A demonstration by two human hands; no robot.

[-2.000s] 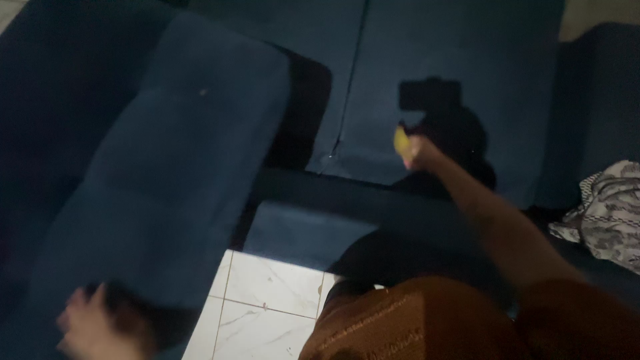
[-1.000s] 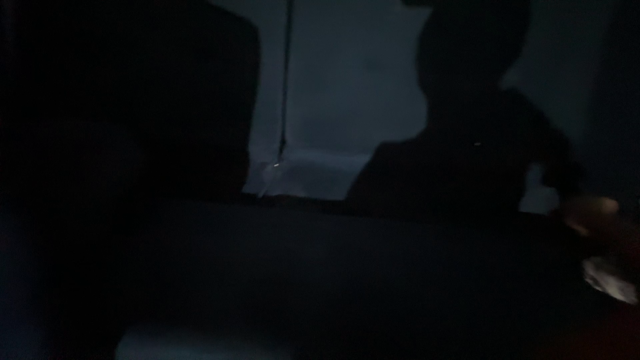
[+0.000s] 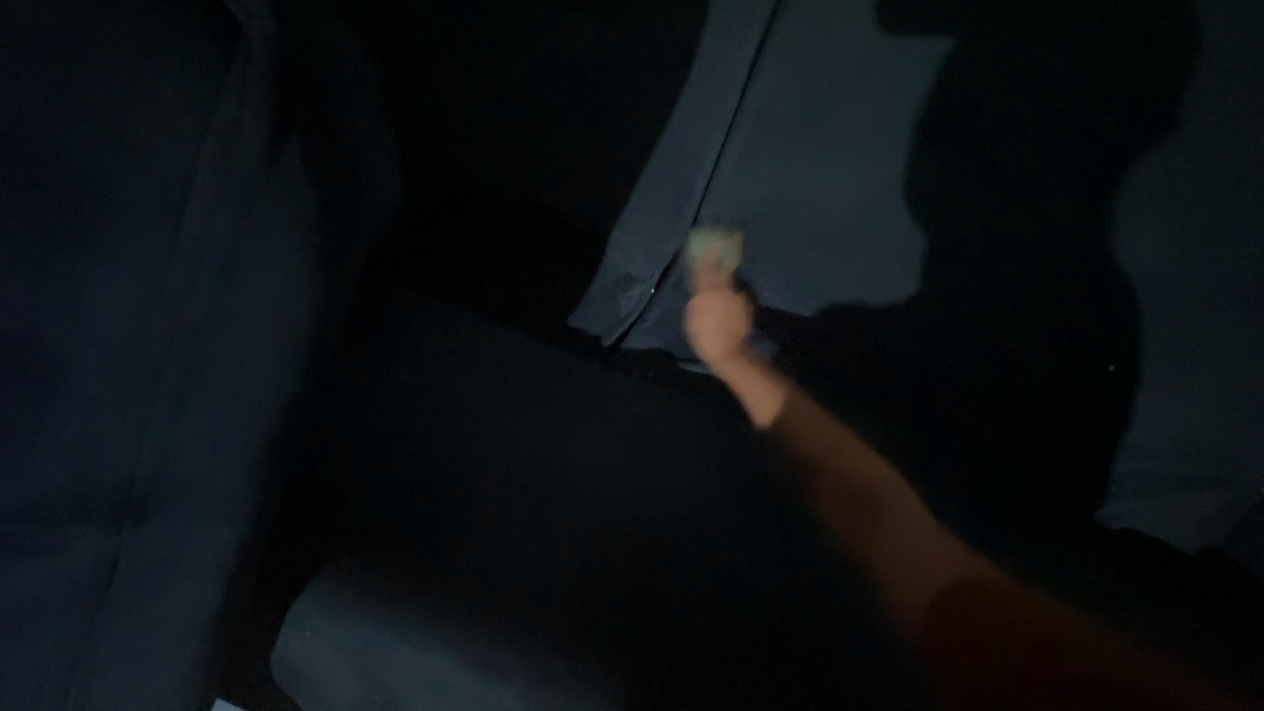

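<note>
My right hand (image 3: pixel 719 321) reaches in from the lower right and is closed on a small yellow-green object (image 3: pixel 717 251), blurred, possibly a sponge or a brush. It is over the dark blue upholstered seat (image 3: pixel 820 168), just right of the seam that runs down between two cushions. Whether the object touches the fabric cannot be told. My left hand is not in view.
A dark blue padded cushion or armrest (image 3: pixel 89 395) fills the left side. A lighter blue fabric edge (image 3: pixel 395 642) shows at the bottom, beside a sliver of pale floor (image 3: pixel 227 705). Deep shadow, partly my own, covers much of the upholstery.
My right hand has come from the far right edge to beside the seam. My left hand, visible at the lower left two seconds ago, is out of view. The scene is darker than it was then.
</note>
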